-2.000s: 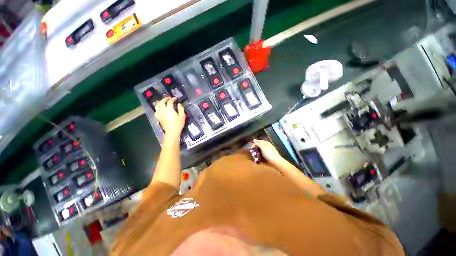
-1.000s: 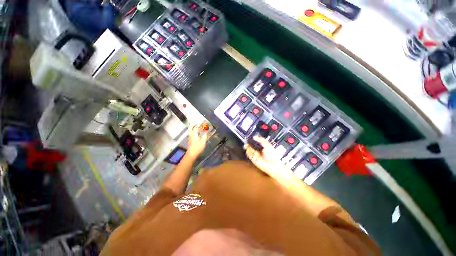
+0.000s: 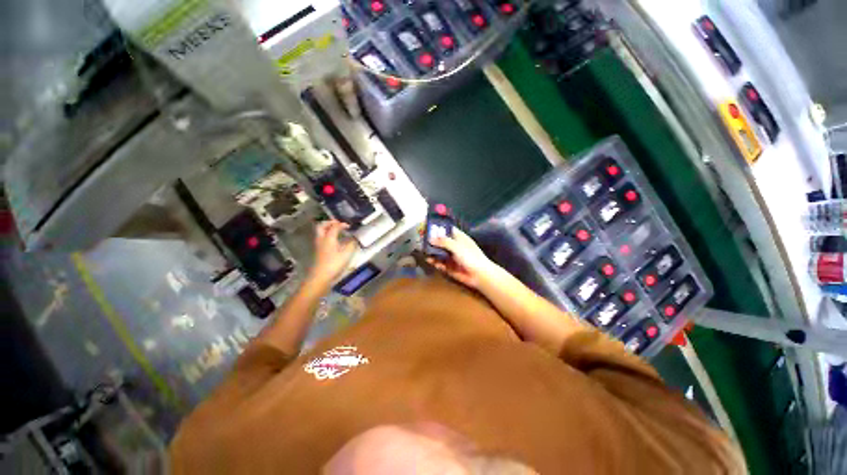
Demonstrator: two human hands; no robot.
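My right hand [image 3: 457, 257] holds a black device housing [image 3: 438, 230] with a red spot, above the machine's front edge. My left hand [image 3: 332, 249] is at the benchtop machine, its fingertips by the near end of a second housing [image 3: 341, 200] in a fixture; whether they grip it cannot be told. A third housing [image 3: 253, 243] lies in another fixture to the left. The machine head [image 3: 302, 148] is above the fixtures. A clear blister tray [image 3: 710, 289] with two rows of housings lies to the right of my right hand.
A tray stack [image 3: 395, 109] with housings stands beyond the machine. Black housings [image 3: 717, 44] and a yellow-orange piece [image 3: 740, 131] lie on the white shelf at right. A metal post [image 3: 743, 323] with red wrapping [image 3: 683, 335] stands by the tray. A control panel [image 3: 357, 278] is on the machine front.
The view has turned and moved closer to the machine. My left hand has gone from the front-edge button to the fixture. My right hand has moved from over the tray to the machine edge with a housing.
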